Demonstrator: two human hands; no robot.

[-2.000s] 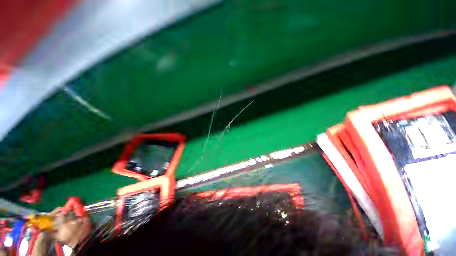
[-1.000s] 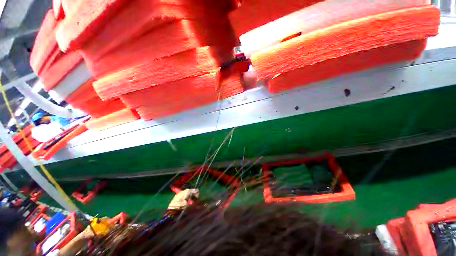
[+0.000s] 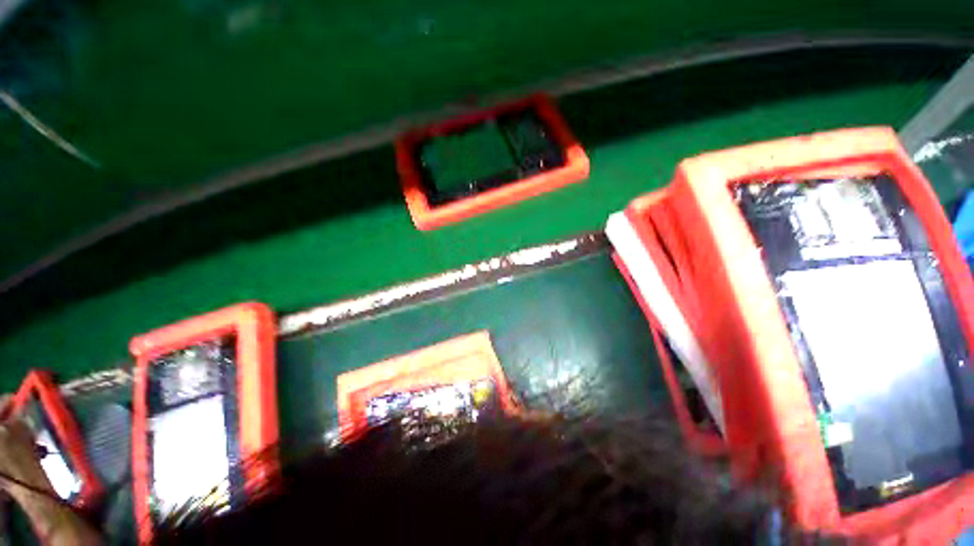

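Observation:
Nearest in front, an orange-red foam tray [image 3: 414, 368] lies on the dark-green bench with an opened unit [image 3: 433, 403] in it; dark hair covers its lower part. To its left, another foam tray [image 3: 257, 373] holds a unit with a white battery [image 3: 192, 453]. At the right stands a stack of red foam trays [image 3: 718, 288] with one white foam tray [image 3: 673, 309]. The nearest tray in it holds a unit with a large white-grey battery [image 3: 870, 357] and silver shield cans [image 3: 844, 222]. Neither of my hands can be seen; hair hides the bottom centre.
A tray with a dark unit [image 3: 470, 158] lies on the green conveyor belt beyond the chipped metal rail [image 3: 427, 293]. At the left edge, another person's hand [image 3: 19, 459] is at a small tray [image 3: 66, 437]. Blue cloth shows at the right edge.
The view has swung down from the foam shelf to the bench and right-hand stack. The beige-looking hand seen near the belt one second ago is out of view.

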